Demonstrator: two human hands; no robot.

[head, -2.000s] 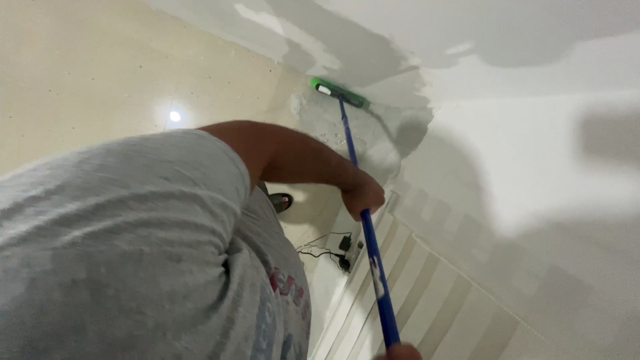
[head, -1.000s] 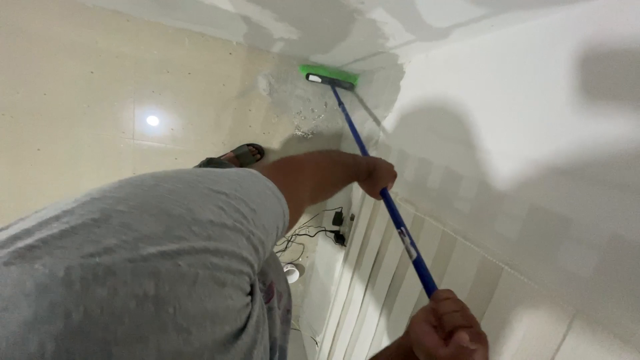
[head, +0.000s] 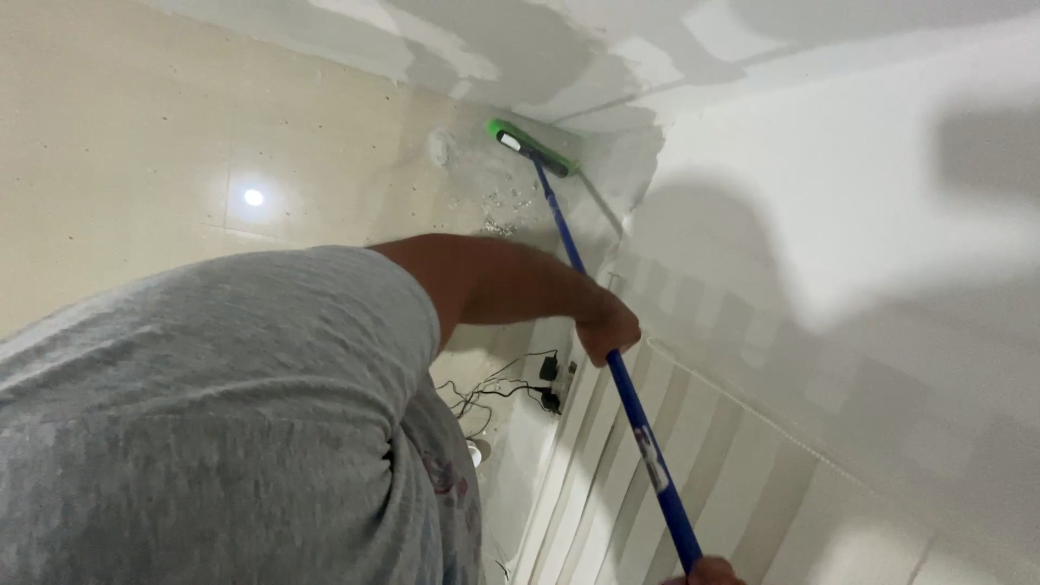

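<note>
My left hand (head: 608, 331) is closed around the middle of a broom's blue pole (head: 630, 394), reaching across from the grey sleeve at left. At the bottom edge, my right hand (head: 708, 572) grips the pole's near end and is partly cut off. The green and black broom head (head: 532, 149) rests tilted on the dusty floor near the wall corner. Small pale debris (head: 500, 219) lies beside it, on the near side.
Black cables and plugs (head: 550, 398) lie on the floor near a white slatted panel (head: 650, 455). A small round object (head: 478, 451) is partly hidden by my shirt. The patched wall (head: 528, 49) and a white wall (head: 845, 162) meet behind the broom head.
Since one second ago, the broom head has turned to a steeper slant, and my right hand has moved down toward the bottom edge. The sandalled foot seen then is now hidden.
</note>
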